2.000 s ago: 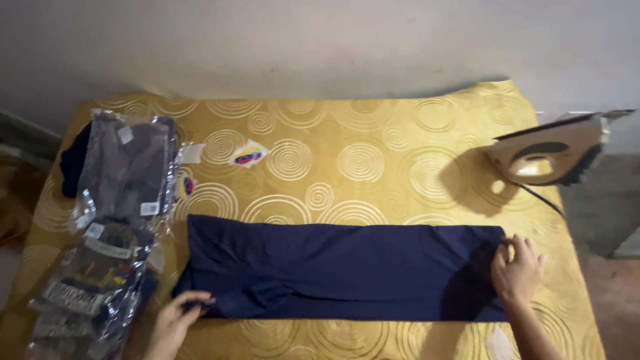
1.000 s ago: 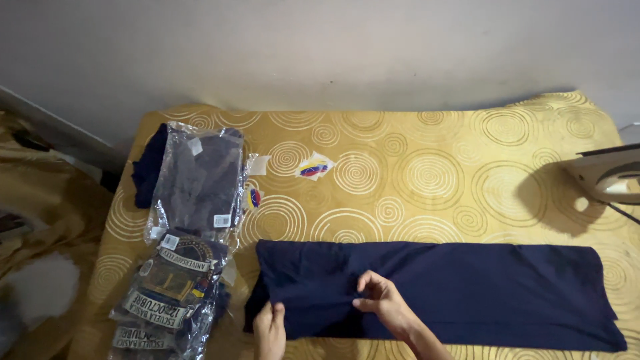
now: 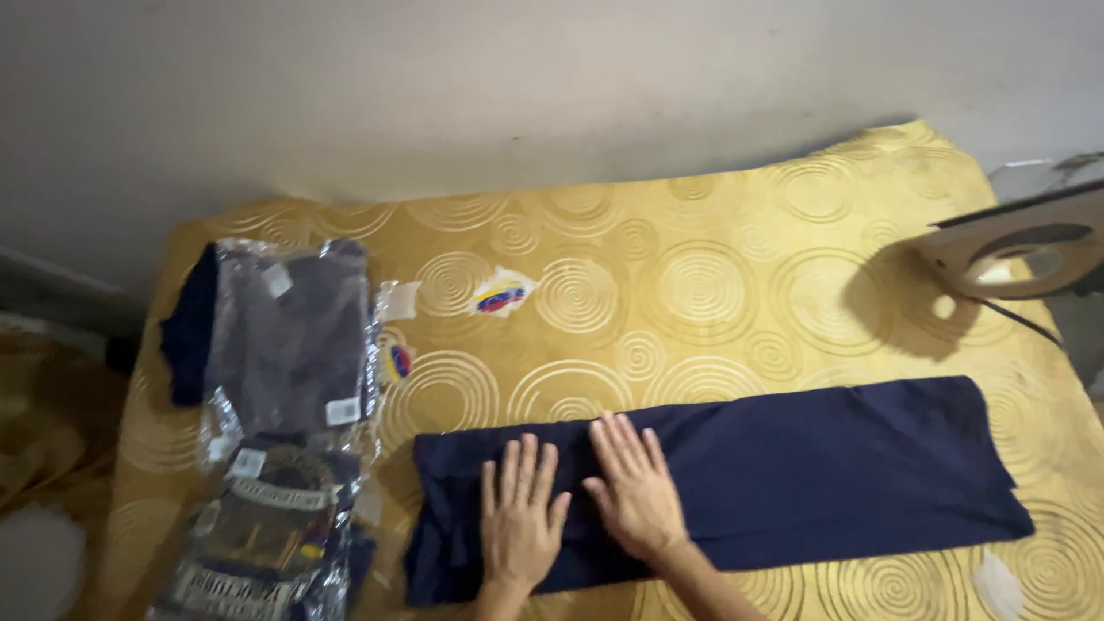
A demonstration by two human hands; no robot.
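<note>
A long folded piece of navy blue fabric (image 3: 819,474) lies across the near part of a table covered with a gold cloth with swirl patterns (image 3: 699,293). My left hand (image 3: 520,517) rests flat on the fabric near its left end, fingers apart and pointing away from me. Just to its right, my right hand (image 3: 634,492) also presses flat on the fabric, its fingertips close to the far edge. Neither hand grips anything. Small creases show at the fabric's left end.
Clear plastic bags with folded dark garments (image 3: 289,345) lie along the left side, the nearer ones (image 3: 259,535) bearing print. Two small colourful emblem pieces (image 3: 502,296) lie beside them. A clothes iron (image 3: 1018,246) with a cord stands at the right edge. A wall rises behind.
My right hand has moved from the fabric's right end to near its left end. Both hands, with fingers bent on the fabric a second ago, now lie flat. The view has shifted.
</note>
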